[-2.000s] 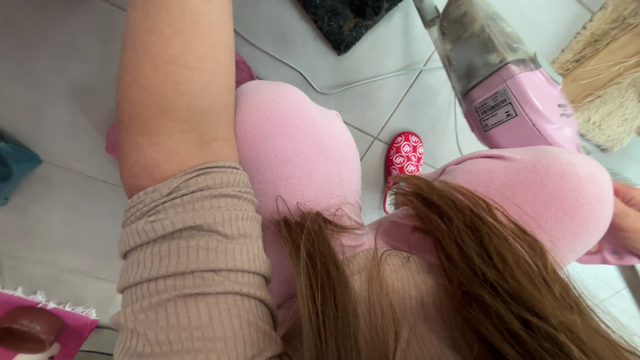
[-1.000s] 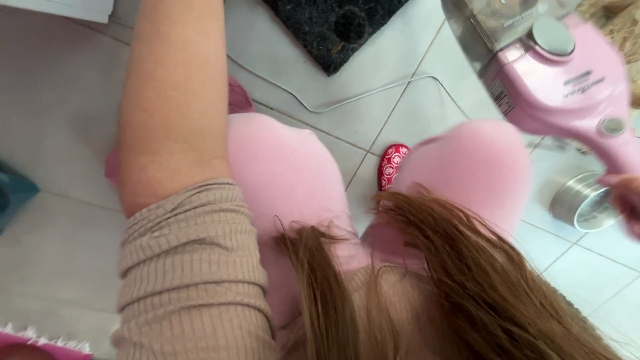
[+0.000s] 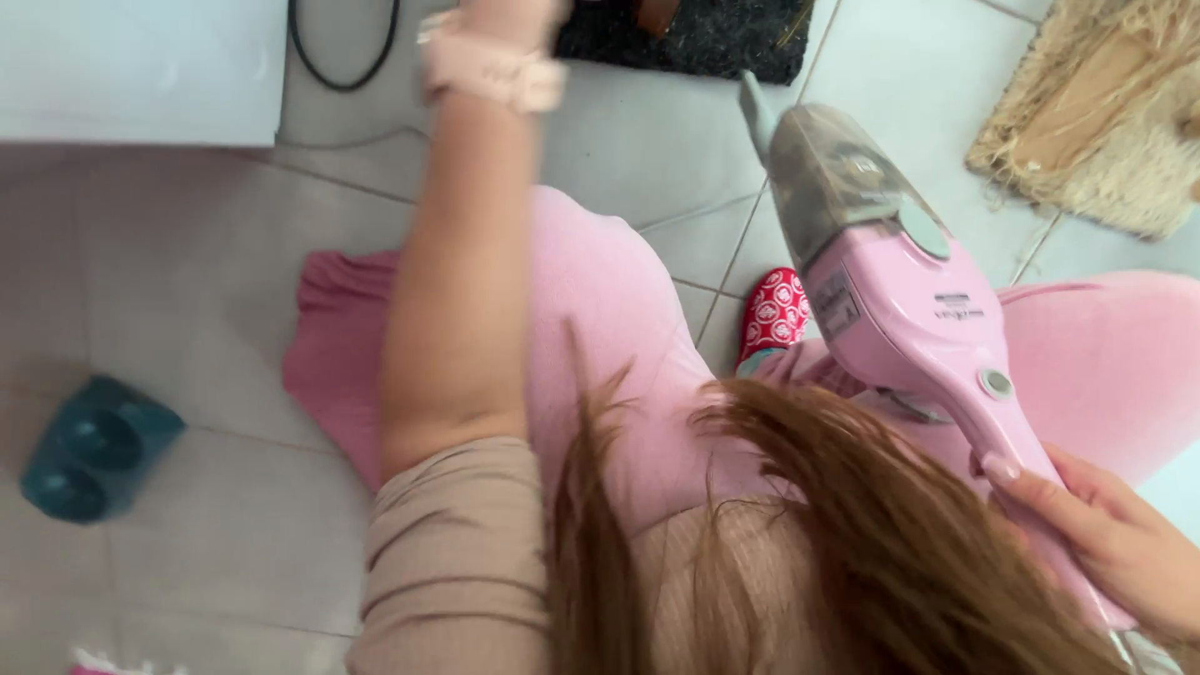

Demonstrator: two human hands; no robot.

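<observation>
My right hand (image 3: pixel 1092 525) is closed around the handle of a pink handheld vacuum cleaner (image 3: pixel 923 291) at the right. The vacuum has a clear dust cup, and its grey nozzle points up toward a black mat (image 3: pixel 698 37). My left arm, with a pale pink watch band (image 3: pixel 492 70) at the wrist, reaches up to the top edge. Only a blurred part of my left hand (image 3: pixel 514 11) shows there; its fingers are out of frame. A brown object (image 3: pixel 656 14) lies on the black mat.
A shaggy beige mat (image 3: pixel 1097 117) lies on the tiled floor at the upper right. Upper left is a white box-like surface (image 3: pixel 141 70) with a black cable (image 3: pixel 342 84) beside it. A teal double-bowl holder (image 3: pixel 98 450) stands at the left. A red patterned slipper (image 3: pixel 773 314) is between my legs.
The vacuum has come in from the upper right, nearer my body, with my right hand on its handle now in fuller view. My left wrist now shows at the top. The view has shifted.
</observation>
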